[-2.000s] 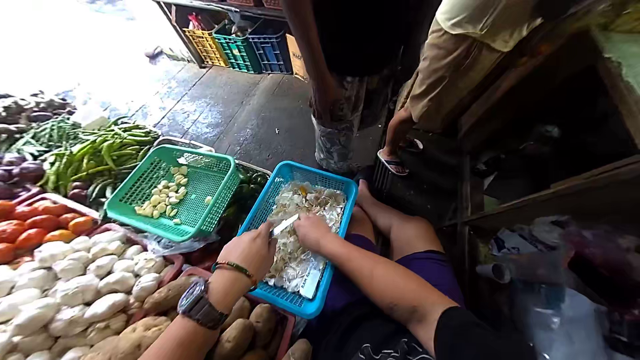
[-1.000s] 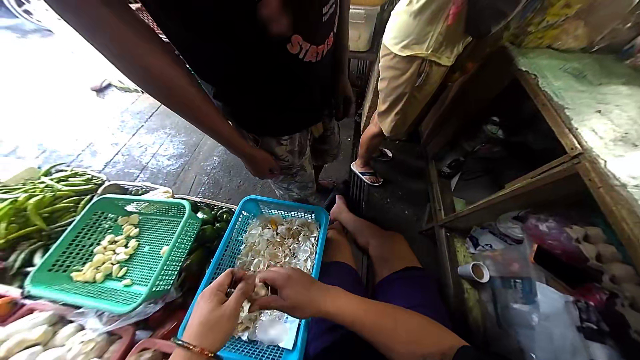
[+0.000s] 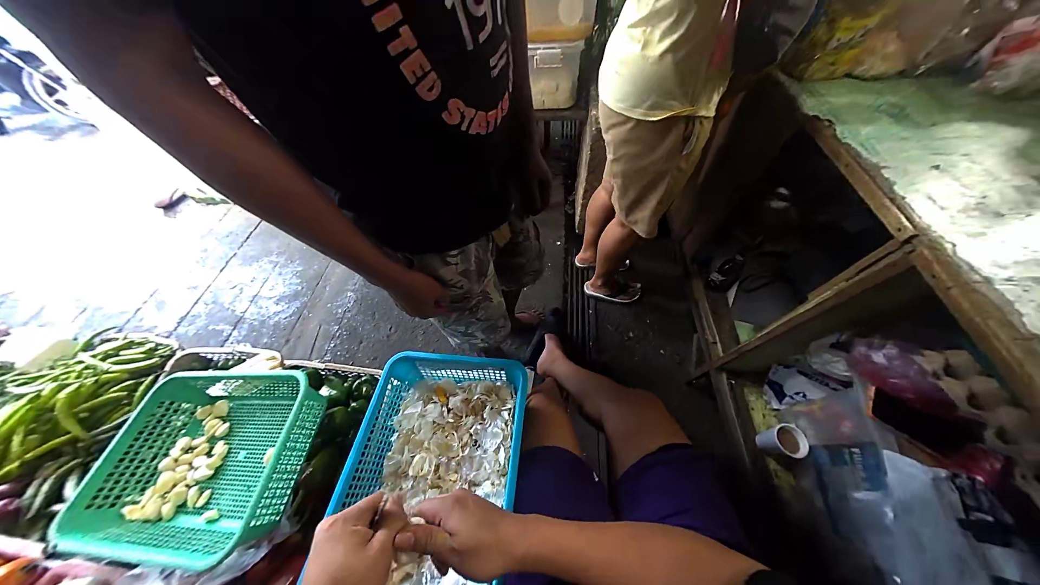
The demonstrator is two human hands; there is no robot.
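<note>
My left hand (image 3: 357, 540) is closed around a small dark-edged tool, perhaps a knife, mostly hidden by the fingers. My right hand (image 3: 467, 535) touches it and pinches a pale garlic clove (image 3: 417, 521) between thumb and fingers. Both hands are over the near end of a blue plastic basket (image 3: 520, 406), which holds papery garlic skins (image 3: 455, 431) and some cloves. To the left, a green plastic basket (image 3: 280, 487) holds peeled garlic cloves (image 3: 187, 471).
Green chili peppers (image 3: 73, 406) lie at the far left, dark green peppers (image 3: 345, 394) between the baskets. A person in a black shirt (image 3: 366, 122) stands just beyond the blue basket; another person (image 3: 650, 122) stands farther back. At right is a wooden shelf (image 3: 821, 301) with a cup (image 3: 784, 440) and plastic bags.
The view has shifted, bringing the person in the black shirt closer into frame. The white-handled tool seen earlier between my hands is now mostly covered by fingers.
</note>
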